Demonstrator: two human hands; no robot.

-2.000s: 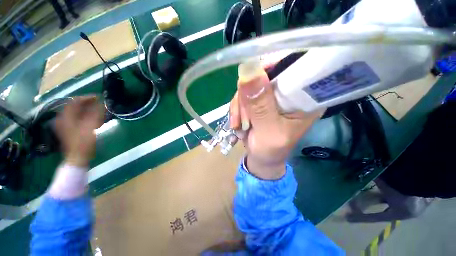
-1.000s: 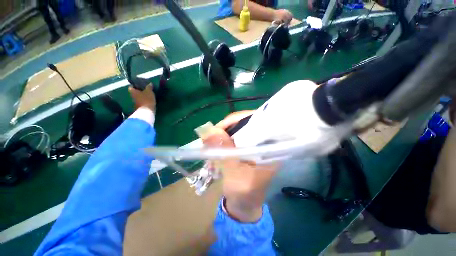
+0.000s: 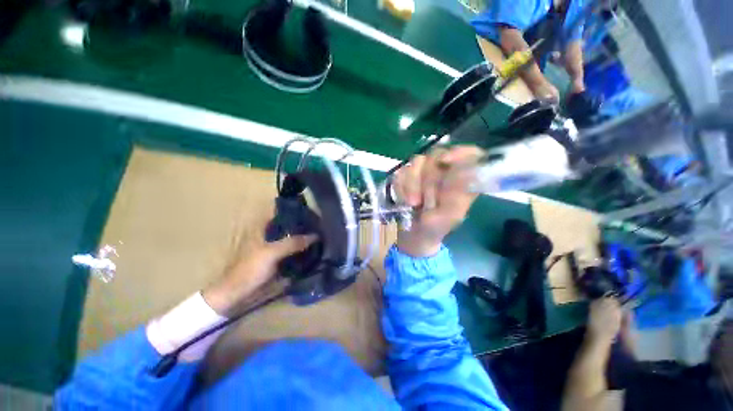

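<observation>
My left hand (image 3: 261,269) holds a black headset (image 3: 333,209) by its ear cups above the cardboard mat (image 3: 177,217). The headset's silvery hoops point to the right, and its thin cable (image 3: 241,311) crosses my left wrist. My right hand (image 3: 438,193) is closed around the white screwdriver (image 3: 522,167), which is blurred. The screwdriver's metal nozzle (image 3: 394,215) points left, beside the hoops; whether it touches the headset cannot be told.
Another headset (image 3: 285,60) lies on the green bench beyond the white line. More headsets (image 3: 526,273) lie at the right. Another person's arms (image 3: 526,64) and a yellow bottle (image 3: 514,64) are at the upper right. White scraps (image 3: 98,262) lie at the left.
My left hand has brought a headset from the far side of the bench to above the mat. The screwdriver has turned, its nozzle now close to the headset. The view has shifted.
</observation>
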